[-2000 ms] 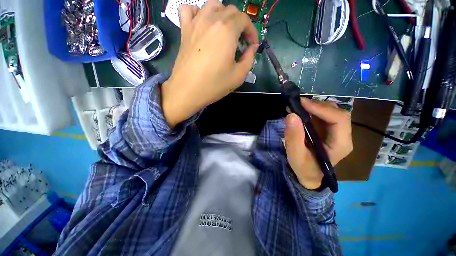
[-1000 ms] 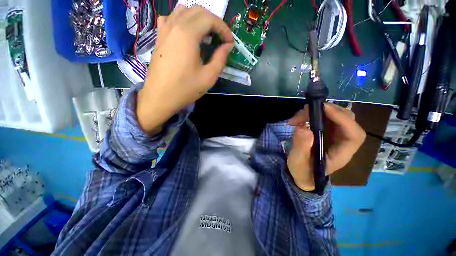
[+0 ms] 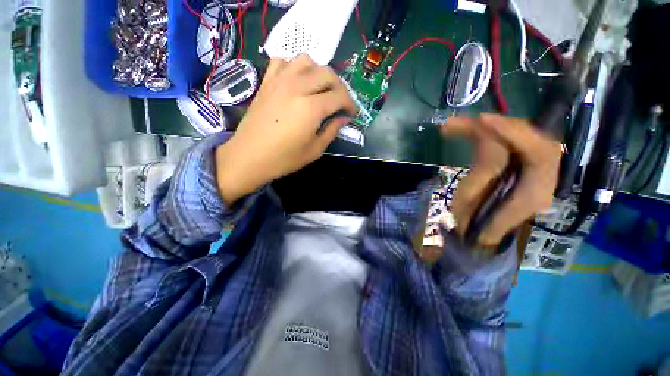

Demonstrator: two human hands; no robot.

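Note:
A green circuit board (image 3: 369, 75) with an orange coil and red leads lies on the dark green mat. My left hand (image 3: 290, 121) is at its lower left edge, with thumb and index finger close together; whether they grip anything is hidden. A small white piece (image 3: 351, 134) lies by the fingertips. A white perforated housing shell (image 3: 312, 33) lies beyond my left hand. My right hand (image 3: 507, 172) is blurred and closed around the black soldering iron (image 3: 560, 103), which points up and right, away from the board.
Wired oval heads lie left (image 3: 233, 81) and right (image 3: 469, 74) of the board. A blue bin (image 3: 101, 51) of metal parts and a white tray (image 3: 62, 132) stand at the left. Black cords and tools (image 3: 613, 139) lie at the right. White trays (image 3: 547, 246) sit below the bench edge.
My right hand has swung the soldering iron from the board out to the right. My left hand's fingertips have come down to the board's lower end. The view has shifted slightly.

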